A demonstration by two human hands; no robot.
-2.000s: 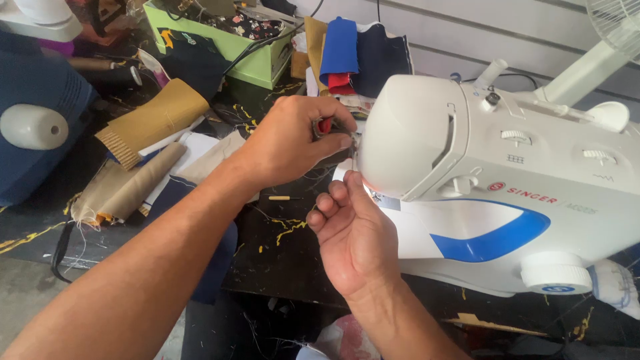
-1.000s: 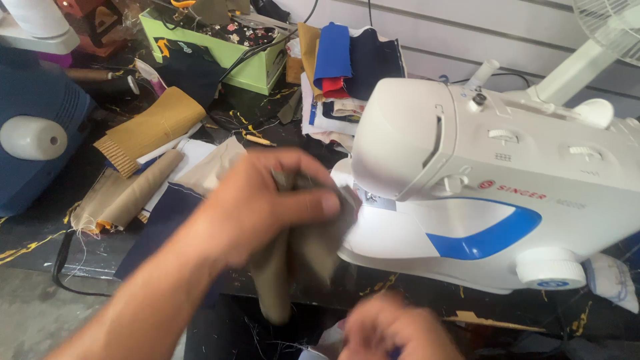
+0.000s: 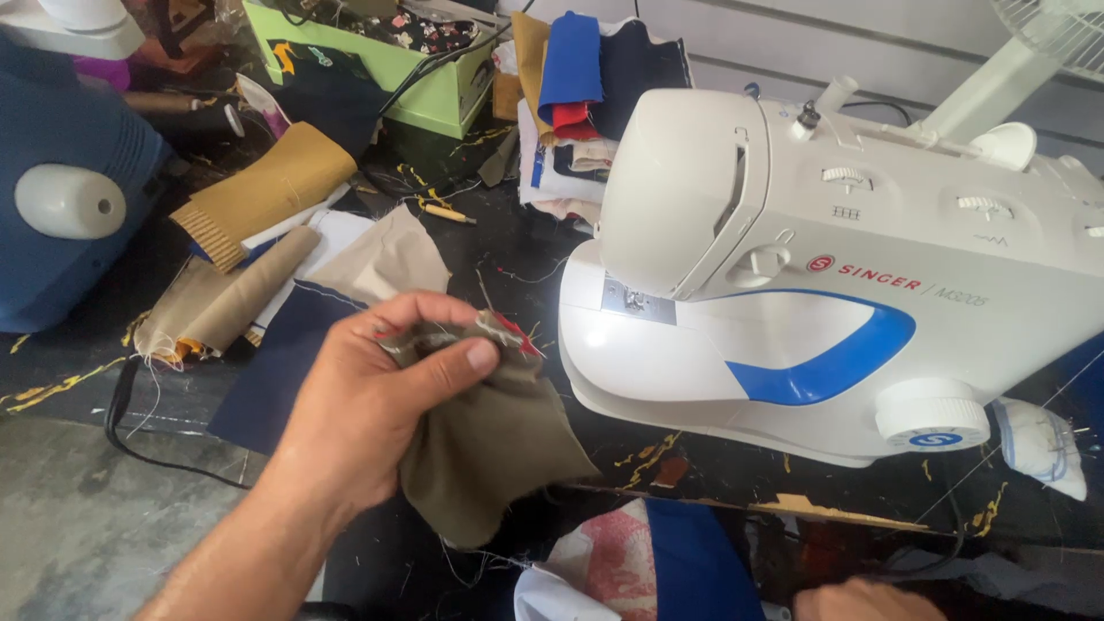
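Note:
My left hand (image 3: 405, 379) pinches a piece of olive-brown fabric (image 3: 500, 448) between thumb and fingers, left of the sewing machine; red and whitish edges show at its top, and the rest hangs down over the table edge. At the bottom right, my right hand (image 3: 867, 601) is only partly in the frame, low and blurred, and its fingers are hidden. The white Singer sewing machine (image 3: 837, 276) stands at the right, its needle plate (image 3: 636, 300) bare of fabric.
Folded tan cloth (image 3: 276, 190), a beige piece (image 3: 397, 254) and navy cloth (image 3: 267, 379) lie left. Behind are a green box (image 3: 457, 95) and a fabric stack (image 3: 569, 78). A blue machine (image 3: 69, 198) stands far left, a pincushion (image 3: 1039, 444) far right.
Both hands were at the machine's needle area two seconds ago. The left has moved away to the left with the olive-brown fabric; the right has gone down to the bottom right.

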